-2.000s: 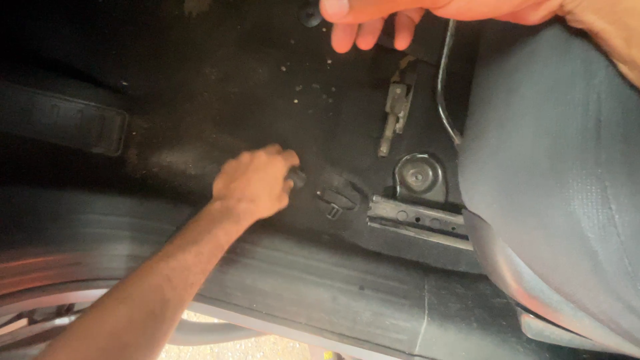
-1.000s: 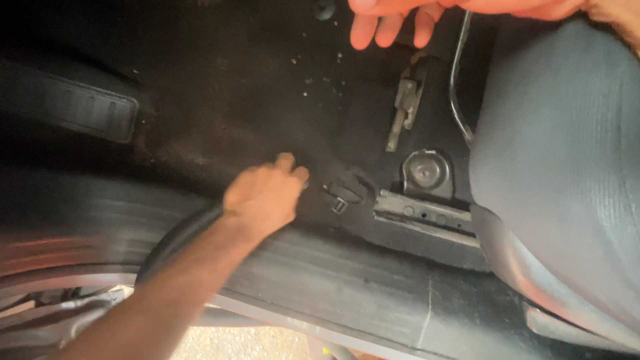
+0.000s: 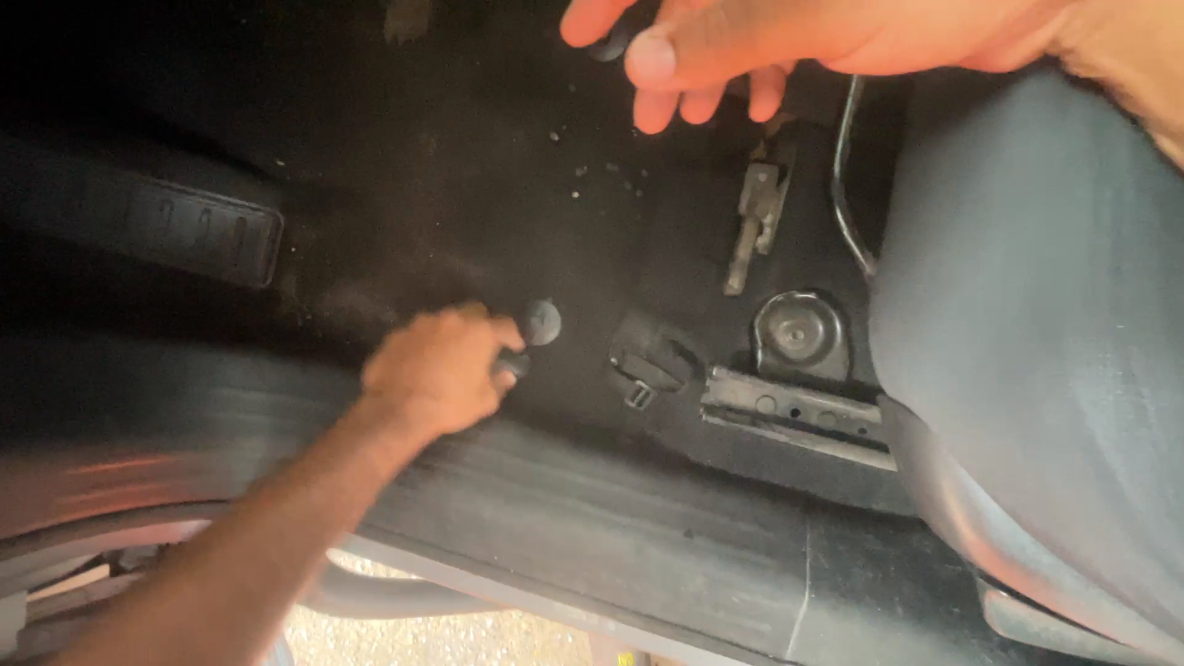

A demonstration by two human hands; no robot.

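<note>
My left hand (image 3: pixel 444 370) reaches in from the lower left, with a small dark plastic piece (image 3: pixel 511 363) between thumb and finger. Just beside it, a round grey fastener (image 3: pixel 543 322) sits on the black carpet of a car floor. My right hand (image 3: pixel 629 54) extends from the upper right. Its thumb and a forward finger are spread around a dark round knob (image 3: pixel 609 44) near the top edge; whether they grip it cannot be told. The other fingers curl below, partly hidden by the hand.
A metal seat rail (image 3: pixel 795 416), a round metal bracket (image 3: pixel 795 335), a metal latch part (image 3: pixel 754 222) and a plastic clip (image 3: pixel 647 375) lie near the grey seat (image 3: pixel 1027 324). A ribbed footrest (image 3: pixel 203 227) is at left. The door sill trim (image 3: pixel 601 518) runs along the bottom.
The round grey fastener, not visible before, now shows beside my left hand. My right hand has come to the dark knob, which stood left of its fingertips earlier.
</note>
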